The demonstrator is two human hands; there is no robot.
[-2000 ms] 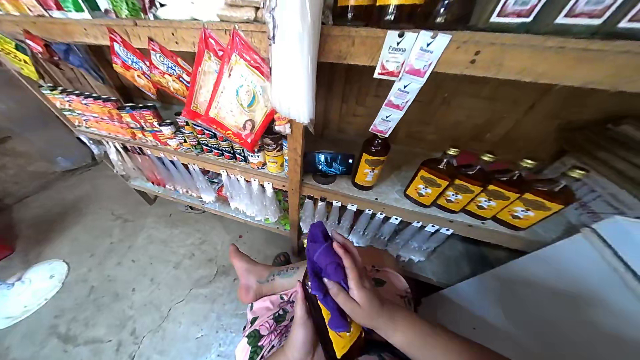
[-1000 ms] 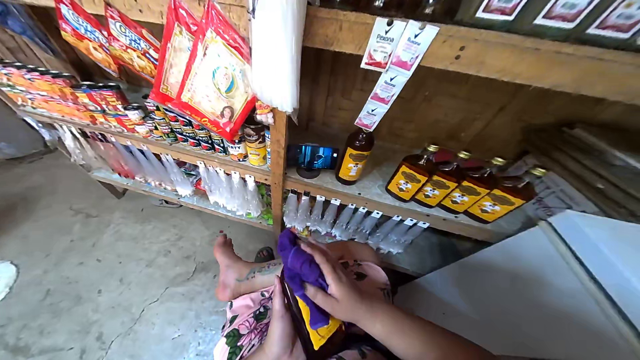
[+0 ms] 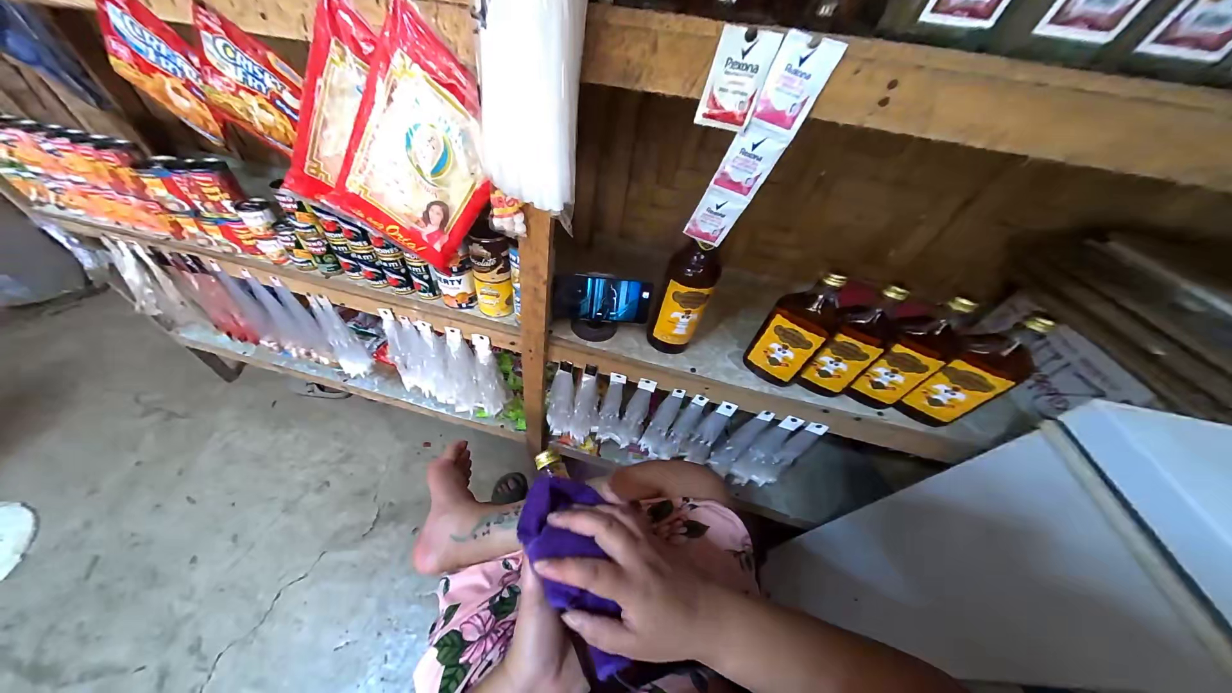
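Observation:
A purple cloth [image 3: 570, 539] is wrapped around a glass bottle in my lap; only the gold cap [image 3: 550, 462] and a bit of the neck show above it. My right hand [image 3: 640, 582] presses the cloth against the bottle, fingers spread over it. Below, my left hand [image 3: 547, 626] grips the bottle's lower part, largely hidden by the cloth and the right hand. On the shelf ahead stand several flat amber bottles with yellow labels [image 3: 784, 337], and a round amber bottle [image 3: 685, 298] stands left of them.
A lit phone [image 3: 608, 298] rests on the wooden shelf [image 3: 890, 428]. Bagged plastic items [image 3: 674, 423] hang beneath its edge. Canned goods [image 3: 356, 252] line the left shelf, under hanging red packs [image 3: 414, 144]. Deodorant sachets [image 3: 756, 125] hang above. A white surface [image 3: 962, 558] is at right.
My right hand and the purple cloth have moved over the bottle, now covering the yellow label that showed before. The bottle's gold cap has come into sight above the cloth.

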